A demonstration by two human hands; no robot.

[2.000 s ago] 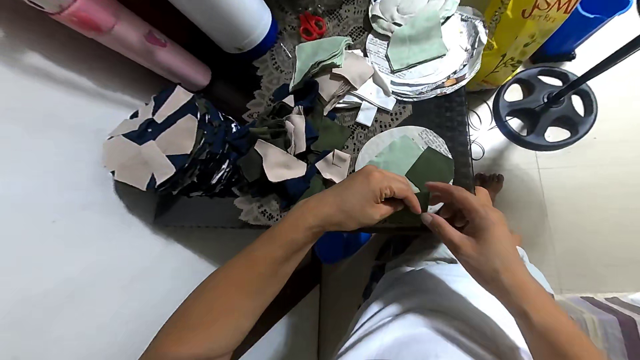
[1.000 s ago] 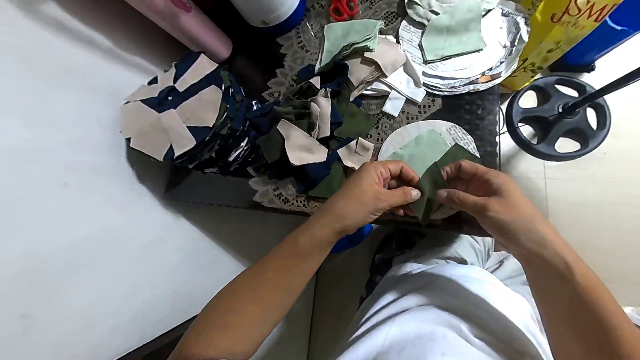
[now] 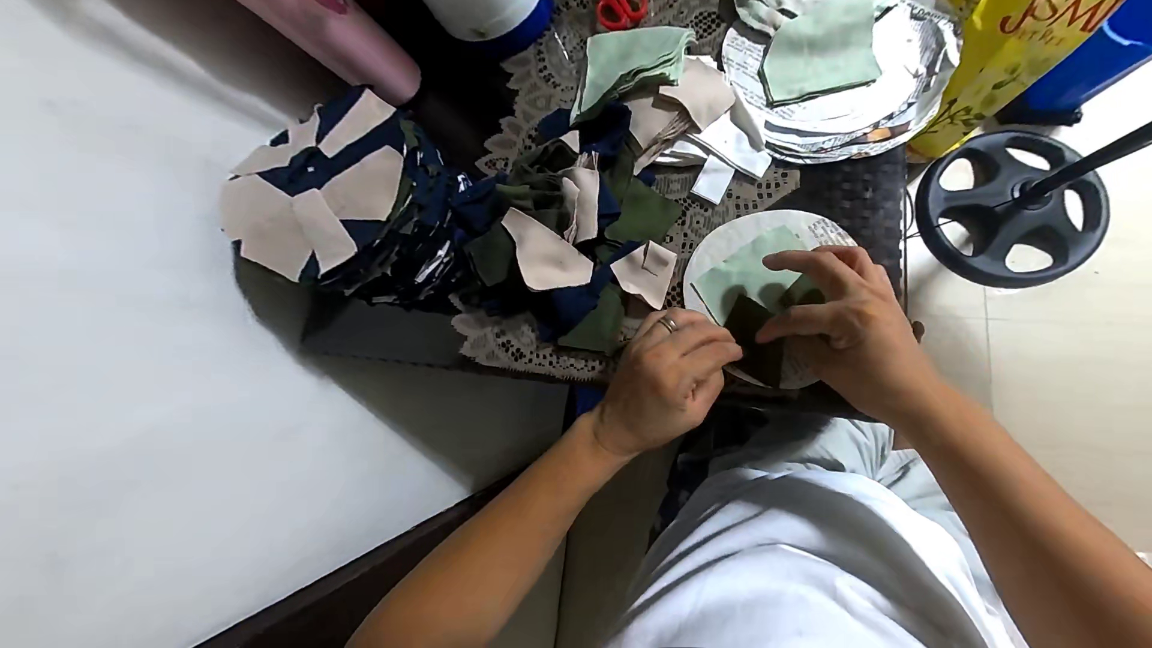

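Note:
A round newspaper disc (image 3: 706, 247) lies at the near edge of the dark woven table, with a light green fabric piece (image 3: 742, 270) on it. A dark green fabric piece (image 3: 754, 337) lies over the disc's lower part. My left hand (image 3: 670, 373), a ring on one finger, touches the dark green piece's left edge with its fingertips; whether it pinches the cloth cannot be told. Above the disc, my right hand (image 3: 841, 319) has thumb and index finger apart, the thumb beside the dark green piece. Cream, navy and green scraps (image 3: 549, 252) lie heaped left of the disc.
A stack of fabric-covered discs (image 3: 310, 193) stands at the left. Folded light green cloths (image 3: 634, 63), red scissors (image 3: 621, 11) and a stack of newspaper discs (image 3: 846, 135) lie at the back. A yellow packet (image 3: 1008, 63) and a black wheel-shaped base (image 3: 1012, 209) are at the right.
Both hands held the dark green piece up between their fingers one second ago; now it lies on the disc. My right thumb and index finger have spread apart.

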